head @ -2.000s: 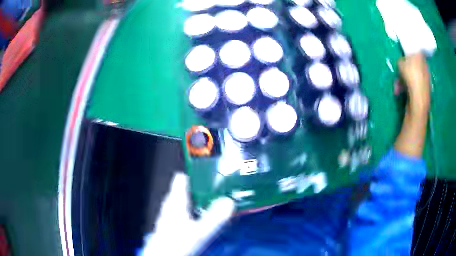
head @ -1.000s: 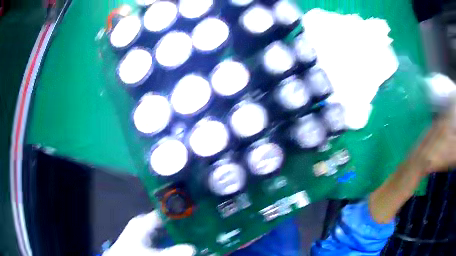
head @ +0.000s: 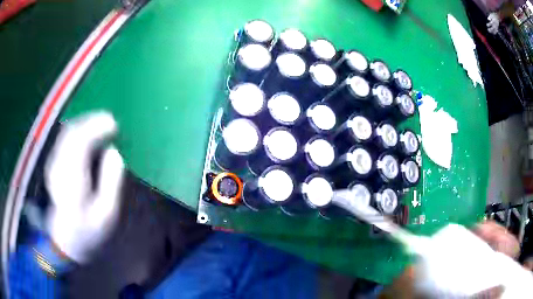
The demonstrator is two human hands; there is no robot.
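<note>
The circuit board [head: 220, 215] lies on the green bench, carrying rows of black capacitors [head: 281, 144] with round silvery-white tops. An orange-copper ring coil [head: 227, 188] sits at its near left corner. My right hand [head: 499, 239], bare and partly hidden, is around the white glue bottle [head: 461, 257] at the lower right. The bottle's pale nozzle [head: 374, 217] reaches over the near row of capacitors; its tip is blurred. My left hand [head: 85, 181], in a white glove, is off the board at the left, blurred, with fingers apart and nothing seen in it.
A crumpled white rag [head: 438, 131] lies right of the board, and another white piece [head: 464, 49] lies farther off. A red object [head: 374, 3] and part of another board show at the top. The red-and-white edging [head: 55, 105] curves along the left. A black rack stands at the right.
My left hand has let go of the board's near left corner and moved left. The board now lies farther forward on the bench. The bottle has come in over the board's near right side.
</note>
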